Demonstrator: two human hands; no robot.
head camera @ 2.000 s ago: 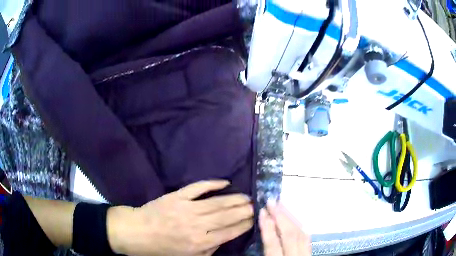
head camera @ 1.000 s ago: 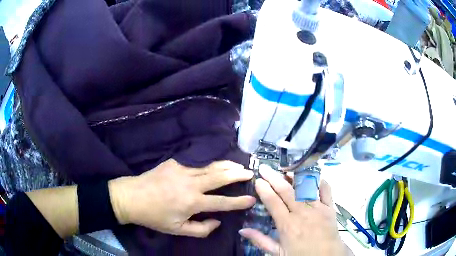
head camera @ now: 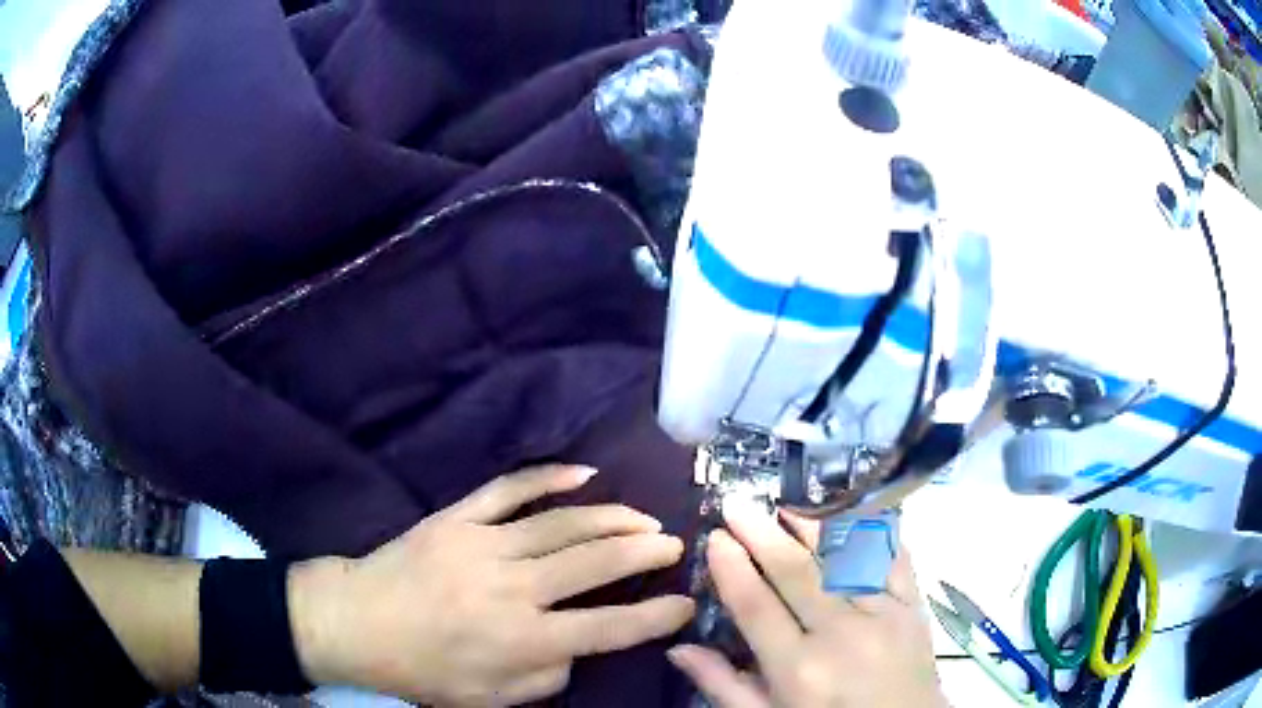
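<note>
The dark plum lining (head camera: pixel 512 311) of the jacket covers the left and middle of the view. My left hand (head camera: pixel 485 595) lies flat on it, fingers spread towards the hem. My right hand (head camera: pixel 817 622) lies over the plaid hem (head camera: pixel 709 609), fingertips close to the presser foot (head camera: pixel 720 468), and hides much of the hem. The hem runs under the foot of the white sewing machine (head camera: pixel 817 180). The needle itself cannot be made out. A small pale piece (head camera: pixel 648 263) shows at the lining edge behind the foot.
Thread snips (head camera: pixel 990 643) lie right of my right hand, beside scissors with green and yellow handles (head camera: pixel 1128 595). A black object (head camera: pixel 1229 650) is at the right edge. Plaid fabric (head camera: pixel 69 470) hangs at the left. A grey-blue container (head camera: pixel 1142 62) stands behind the machine.
Both hands have moved forward with the hem, the right one up to the presser foot. Since the last earlier frame my left hand has slid slightly back with fingers spread, and more plaid shows behind the foot.
</note>
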